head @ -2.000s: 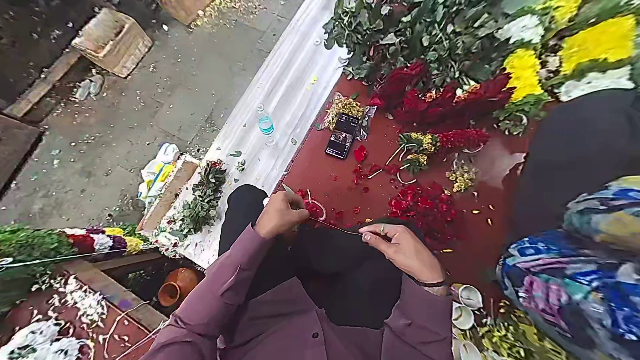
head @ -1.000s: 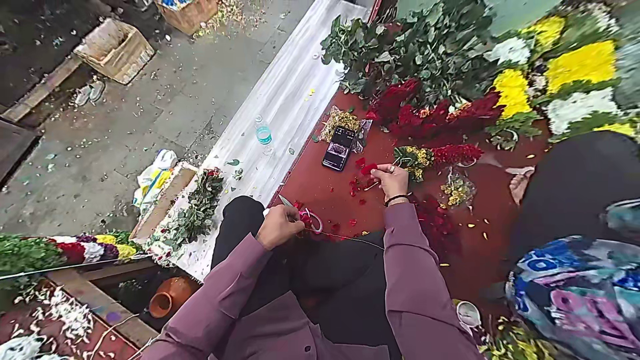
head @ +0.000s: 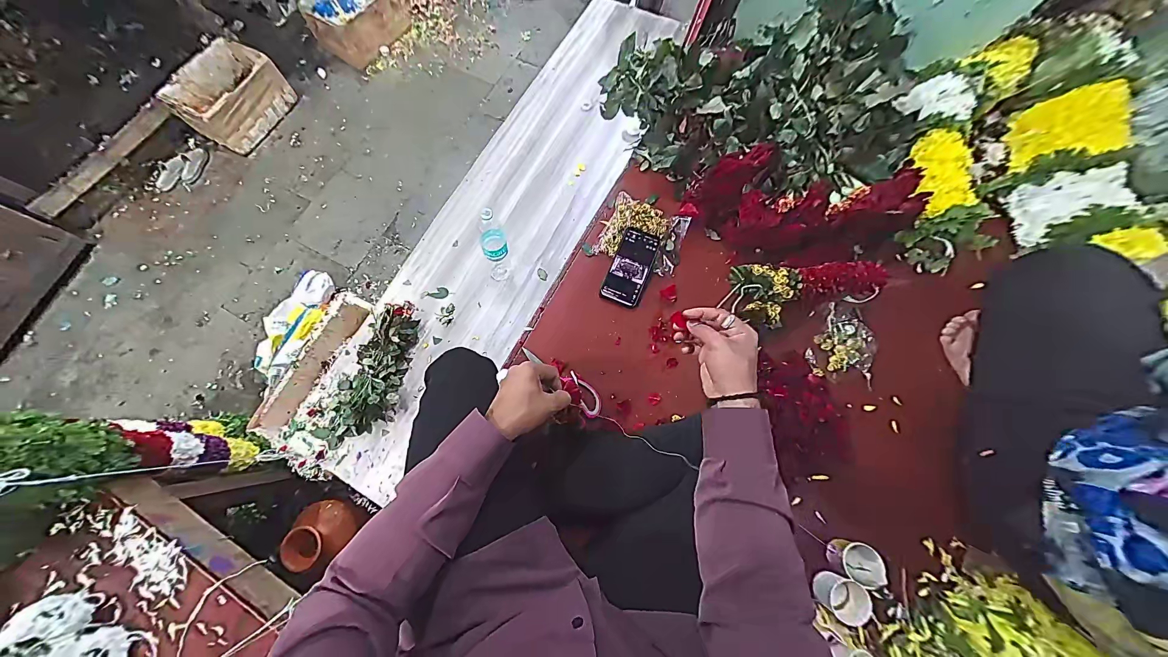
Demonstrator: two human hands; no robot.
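My left hand (head: pixel 526 399) is closed around a thin pointed blade or needle, with red petals and a pink-and-white ring (head: pixel 589 399) just beside it. A thin thread (head: pixel 639 436) trails from there across my lap. My right hand (head: pixel 716 351), wearing a ring and a dark wristband, pinches a small red petal (head: pixel 679 321) between its fingertips. Loose red petals (head: pixel 659 336) lie on the red surface below a smartphone (head: pixel 630 266). Right of my right hand rests a bunch of yellow flowers (head: pixel 768 290) joined to a red garland (head: pixel 844 278).
A plastic bottle (head: pixel 494 239) stands on the white cloth (head: pixel 547 137). Leafy stems (head: pixel 776 100) and dark red flowers (head: pixel 748 205) lie ahead. At right sits another person (head: pixel 1049 392), one bare foot showing. Paper cups (head: pixel 849 584) are at lower right, a clay pot (head: pixel 319 537) at lower left.
My right hand was near the thread over my lap, then reached forward toward the red petals and flowers. It is now a little closer to me, holding a red petal. My left hand stays about in place.
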